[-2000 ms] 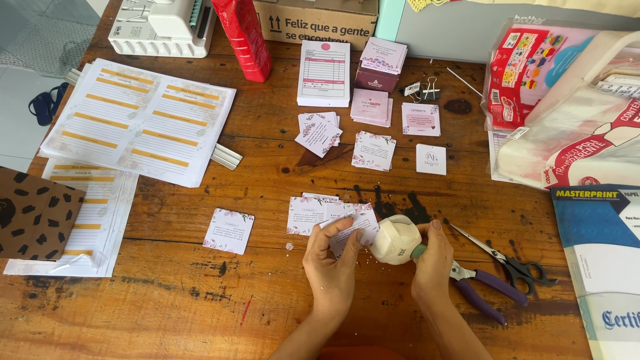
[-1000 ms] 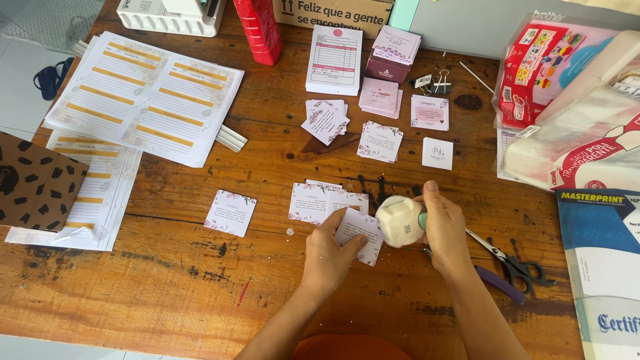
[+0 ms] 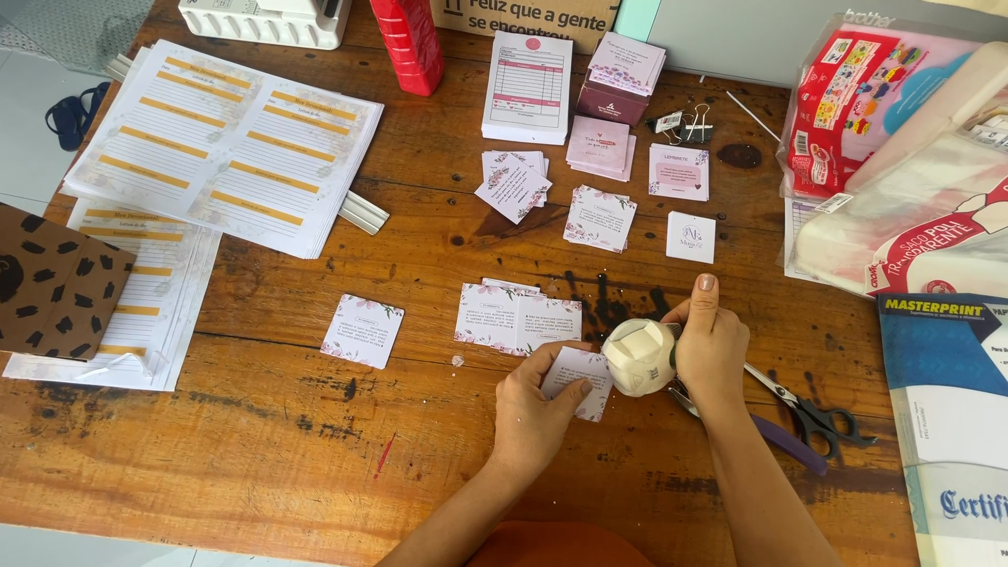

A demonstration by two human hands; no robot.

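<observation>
My left hand (image 3: 535, 409) pinches a small floral printed card (image 3: 579, 382) between thumb and fingers. The card's upper right corner meets a white corner punch (image 3: 639, 358), which my right hand (image 3: 709, 346) grips with its thumb raised on the far side. Just beyond my left hand lie overlapping floral cards (image 3: 516, 319). A single card with rounded corners (image 3: 363, 331) rests farther left on the wooden table. Under and beside my right forearm are purple-handled pliers (image 3: 787, 445), partly hidden, and black-handled scissors (image 3: 823, 421), blades partly open.
Card stacks (image 3: 598, 218), a printed pad (image 3: 526, 90) and binder clips (image 3: 693, 126) stand at the back. Printed sheets (image 3: 228, 150) and a spotted brown box (image 3: 59, 287) are at left. A red bottle (image 3: 409, 47) stands behind; plastic packages (image 3: 937, 213) cover the right side.
The held card has turned in my left hand, and its corner is at the punch. My right hand has shifted its hold, with the thumb now pointing up.
</observation>
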